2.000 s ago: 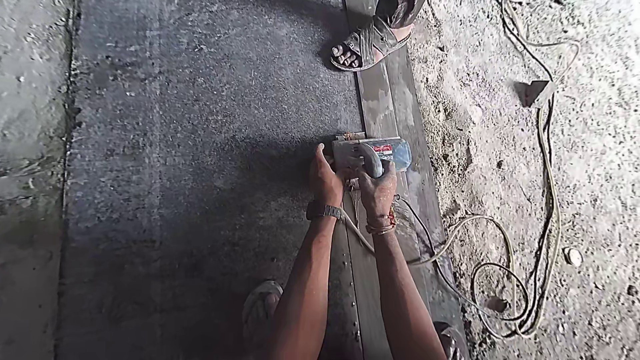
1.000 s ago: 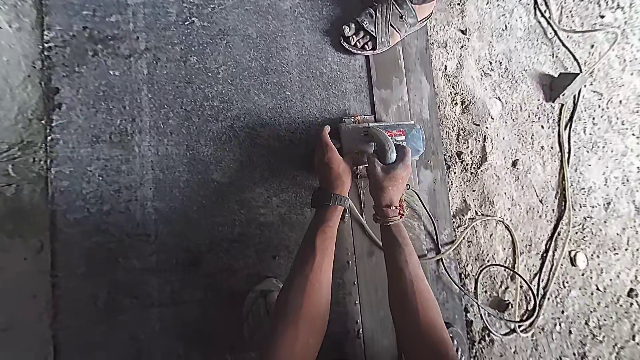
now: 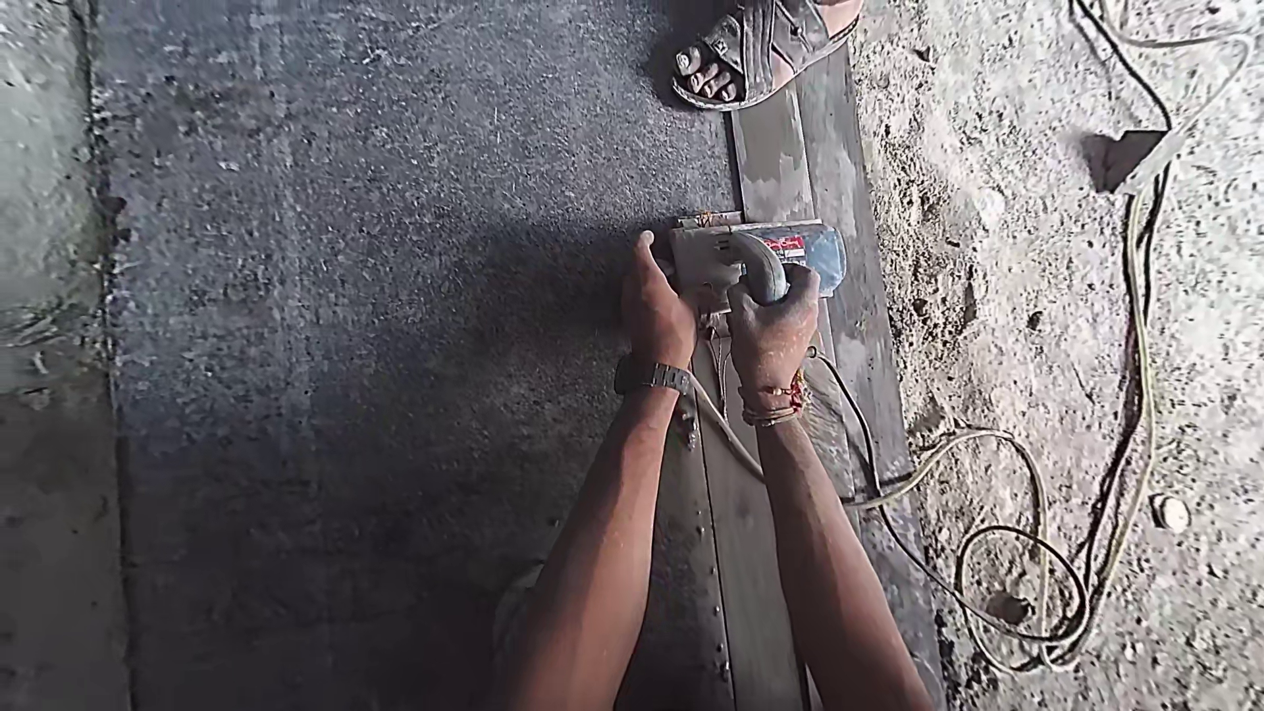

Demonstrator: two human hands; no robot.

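A corded power tool (image 3: 706,259) with a grey body, a curved grey handle and a blue end lies across long narrow boards (image 3: 775,148). Its exact kind cannot be told. My right hand (image 3: 775,326) is closed round the lower end of the curved handle. Against the tool's left end rests my left hand (image 3: 657,311), thumb pointing up and the other fingers mostly hidden; it appears to grip the casing. A pale cord (image 3: 726,425) runs down from near the tool and passes under my right forearm.
Another person's sandalled foot (image 3: 755,59) stands on the boards beyond the tool. To the left lies a wide dark, rough slab (image 3: 395,296). Several cables (image 3: 1141,326) loop over the rough pale ground at the right, near a small dark angular piece (image 3: 1131,158).
Both hands stay on the tool. The sandalled foot appears closer to the tool than two seconds ago. The view has shifted somewhat.
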